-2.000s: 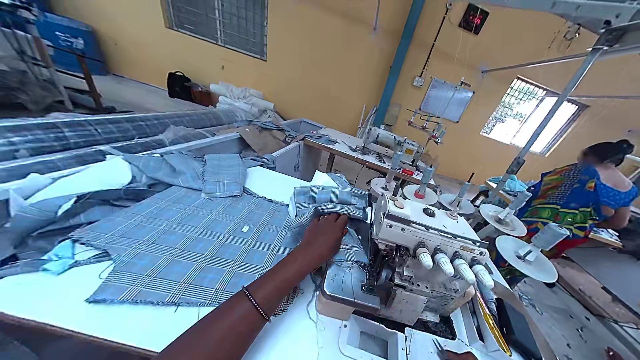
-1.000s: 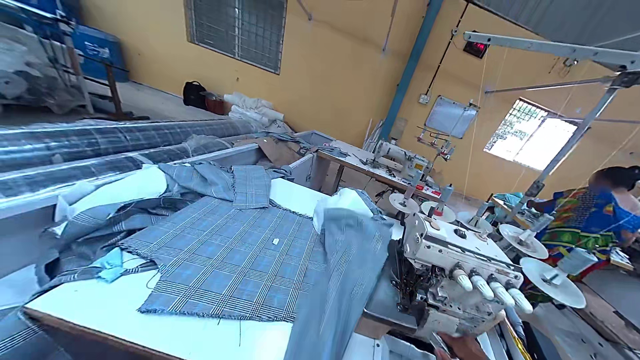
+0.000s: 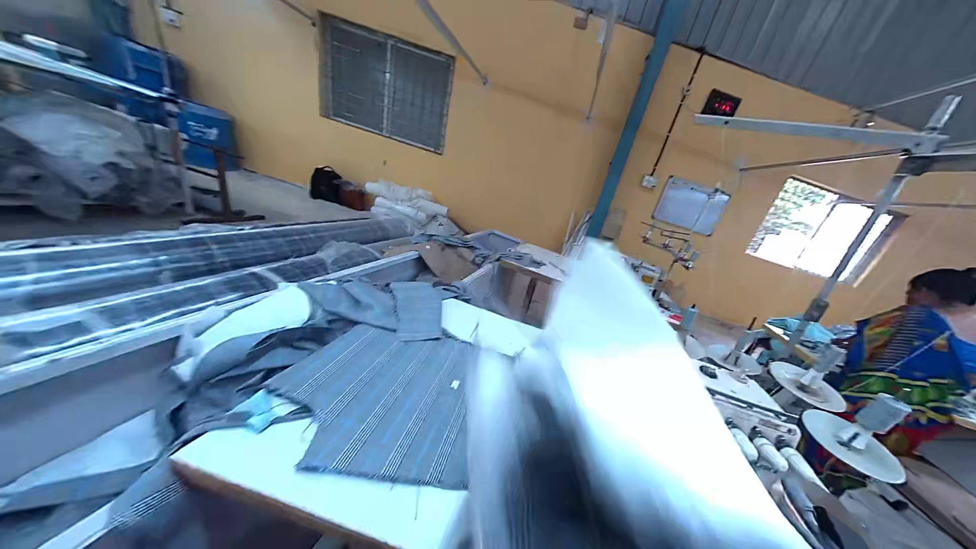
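Note:
A blurred piece of white and dark cloth is raised in front of the camera and hides the sewing area. My hands do not show apart from it. Behind its right edge stands a white overlock sewing machine, only partly visible. A blue-grey checked fabric panel lies flat on the white table, with a small white tag on it. A folded piece of the same fabric rests at the panel's far edge, beside crumpled fabric on the left.
Plastic-wrapped fabric rolls lie along the left. Thread cones on round white holders stand right of the machine. A person in patterned clothing sits at the far right. A metal thread-stand pole rises there.
Two seconds ago one hand was on fabric beside the machine; now cloth is lifted across the front of the view and no hand shows. The view has swung.

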